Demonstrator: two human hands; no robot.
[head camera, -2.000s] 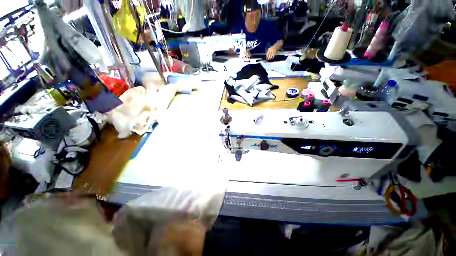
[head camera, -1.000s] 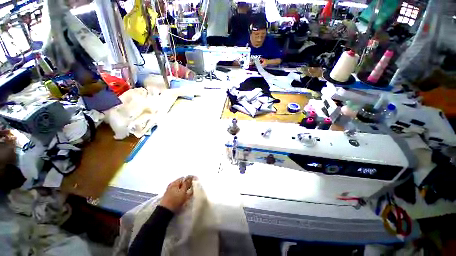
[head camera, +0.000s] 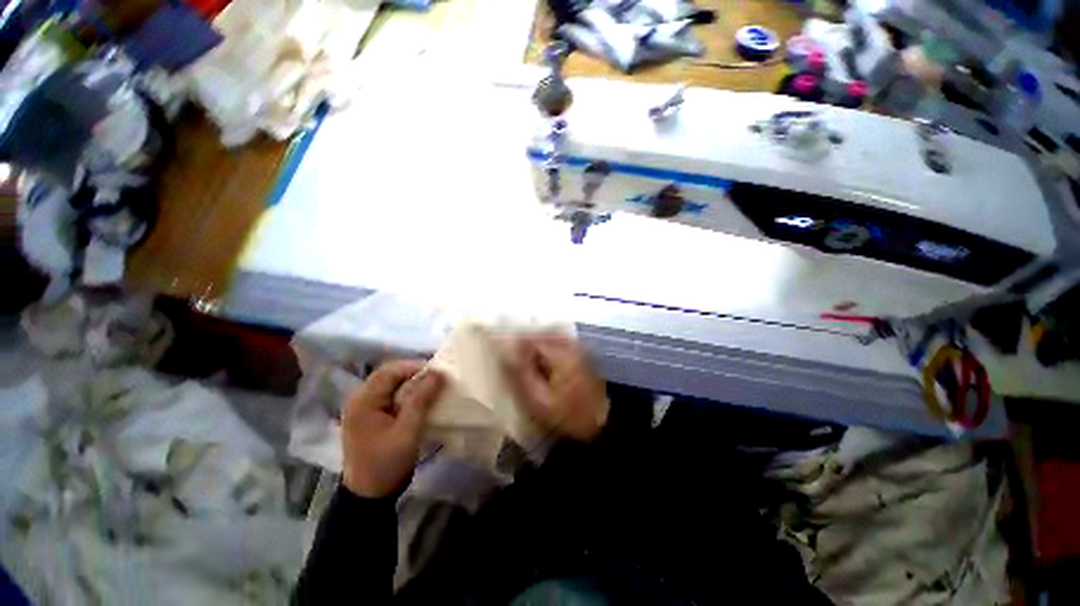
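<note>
A cream cloth piece (head camera: 468, 385) is held between both hands at the table's front edge. My left hand (head camera: 389, 420) grips its left side, thumb on top. My right hand (head camera: 559, 385) is on its right side, slightly blurred, with fingers curled on the cloth. More pale cloth (head camera: 326, 343) hangs over the edge beneath and left of the hands. The white sewing machine (head camera: 770, 178) stands beyond and to the right; its needle area (head camera: 578, 223) is above the hands, apart from the cloth. The glare hides detail on the white table.
Red and yellow looped scissors (head camera: 957, 385) lie at the machine's right end. A cream cloth heap (head camera: 278, 65) is at the far left. Pale cloth piles (head camera: 130, 462) fill the low left, and a beige pile (head camera: 912, 509) is low right. Grey pieces (head camera: 628, 30) lie behind the machine.
The view has tilted down. My right hand has come into view on the cloth. The cream cloth is now held up and folded between both hands; before, my left hand alone showed on it.
</note>
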